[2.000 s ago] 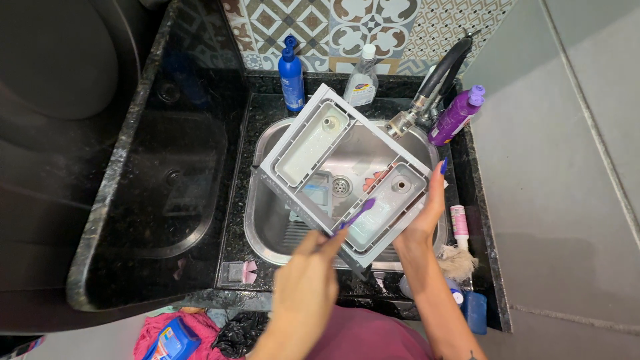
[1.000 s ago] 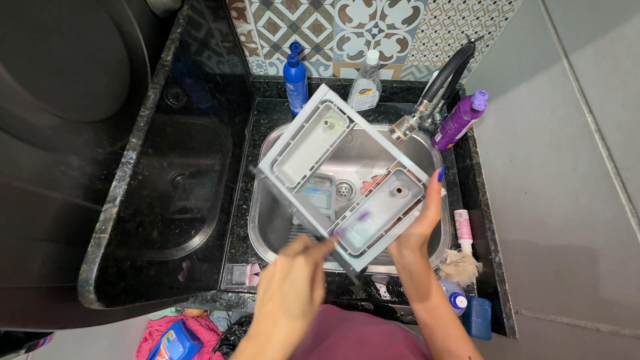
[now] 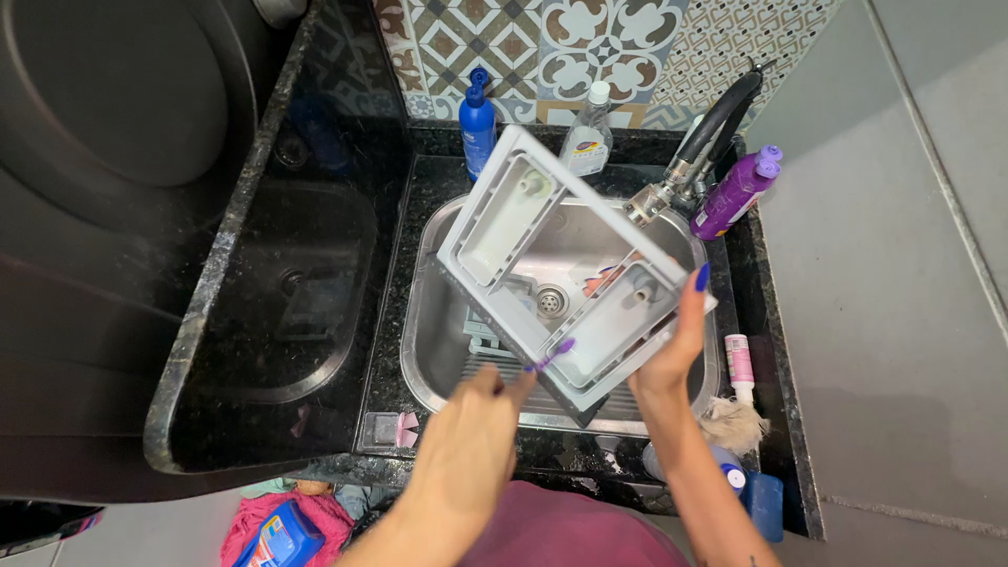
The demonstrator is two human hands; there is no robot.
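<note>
A light grey plastic tray with two long compartments (image 3: 504, 298) is held tilted above a stainless steel sink (image 3: 416, 346). My right hand and left hand are both on it or close to it: my left hand (image 3: 472, 425) grips a small purple brush (image 3: 556, 354), whose head lies at the lower end of the right compartment. On the tray's right side my right hand (image 3: 669, 354) holds its edge, some fingers hidden beneath. Beneath the tray, a grey plastic part (image 3: 484, 331) lies in the sink.
Behind the sink stand a blue bottle (image 3: 477, 130), a clear bottle (image 3: 589, 138) and a faucet (image 3: 650, 203). At the right are a purple bottle (image 3: 732, 197), a pink-and-white bottle (image 3: 739, 362) and a beige scrubber (image 3: 732, 424). A small clear box (image 3: 383, 430) sits front left.
The purple brush and the hand on it have shifted slightly over the right compartment. The other hand keeps its hold on the tray, which stays at much the same tilt.
</note>
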